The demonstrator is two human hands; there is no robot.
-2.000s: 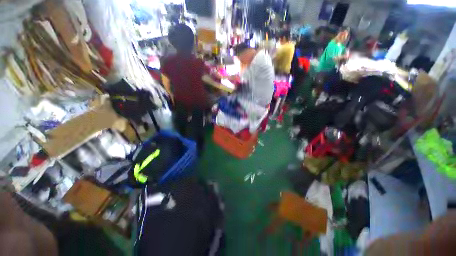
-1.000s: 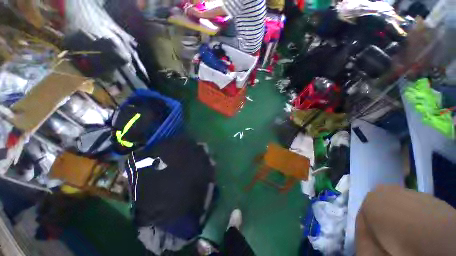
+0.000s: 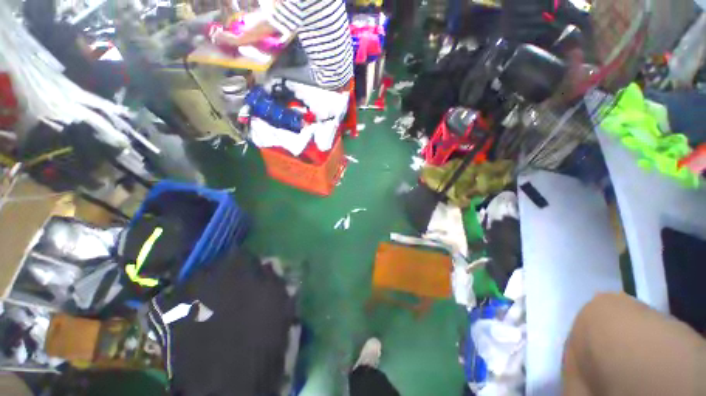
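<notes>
A large dark garment heap (image 3: 232,329) with white trim lies low on the left. It touches a blue plastic crate (image 3: 213,232) that holds black cloth with a neon-yellow stripe (image 3: 145,259). A wooden stool (image 3: 412,271) stands on the green floor in front of me. A pale table (image 3: 573,263) on the right bears a small dark flat object (image 3: 533,194). Blurred bare skin, apparently my right arm, fills the lower right corner; no fingers show. A sliver of skin shows at the lower left edge. Neither hand can be made out.
An orange crate (image 3: 303,172) with white liner and blue cloth stands ahead. A person in a striped shirt (image 3: 325,39) is at a table with magenta fabric. Black heaps (image 3: 445,81), a red plastic stool (image 3: 440,147) and neon-green fabric (image 3: 646,131) are right. My shoe (image 3: 370,353) is below.
The view has tilted down, then turned slightly, so the crates and striped-shirt person sit further left. The skin at the lower right remains; the skin at lower left has mostly left the picture.
</notes>
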